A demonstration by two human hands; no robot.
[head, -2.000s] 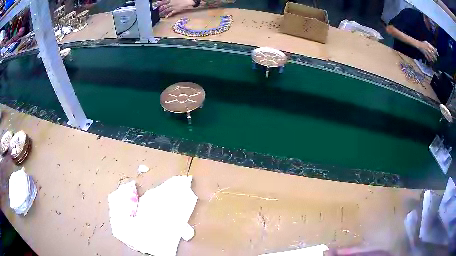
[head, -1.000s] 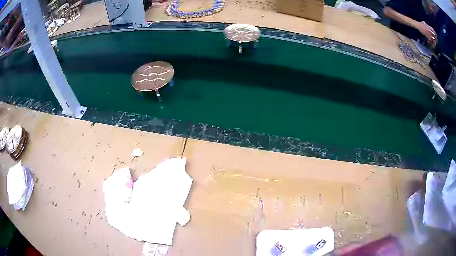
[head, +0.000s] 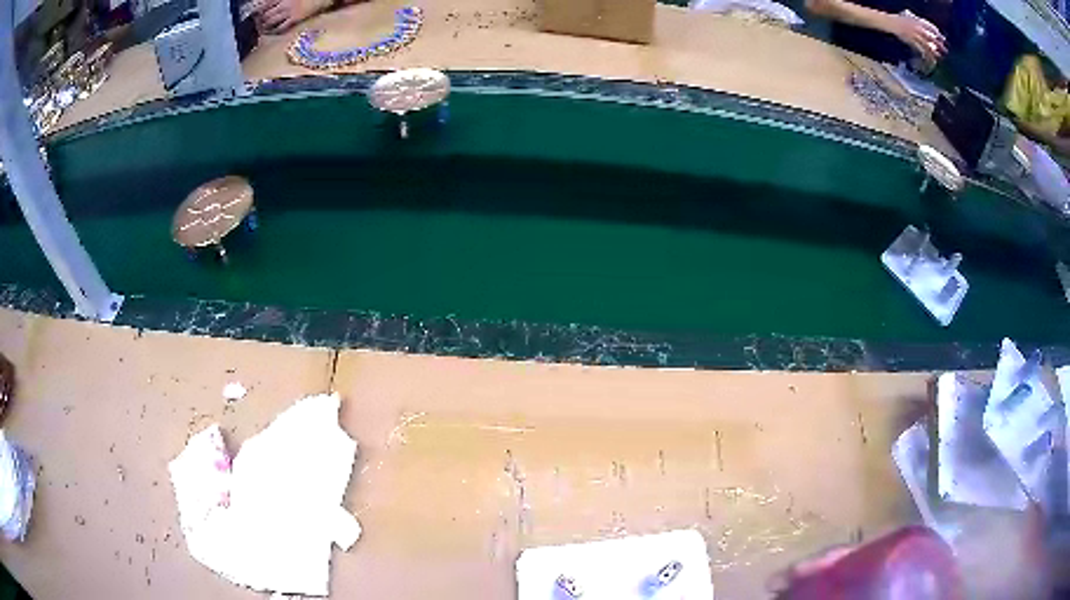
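A white fixture plate (head: pixel 616 558) lies flat on the bench at the bottom edge, cut off by it, with two small blue-grey pegs on it. A blurred red shape (head: pixel 886 571), possibly a squeeze bottle, is low at the right. A blurred skin-toned shape beside it, in front of the stacked plates, looks like my right hand (head: pixel 1003 537); its fingers and grip cannot be made out. More white pegged plates (head: pixel 980 440) lean together at the right. My left hand is not in view.
A crumpled white sheet (head: pixel 288 498) with pink stains lies on the bench at left. The green belt (head: pixel 528 252) carries round discs on legs (head: pixel 215 213) and a white pegged plate (head: pixel 927 275). A white post (head: pixel 53 223) stands at left. People's hands show across the belt.
The view has shifted, so the bench things sit further left. The white plate now shows with its pegs. The discs have moved left in view, and the red shape looks larger than before.
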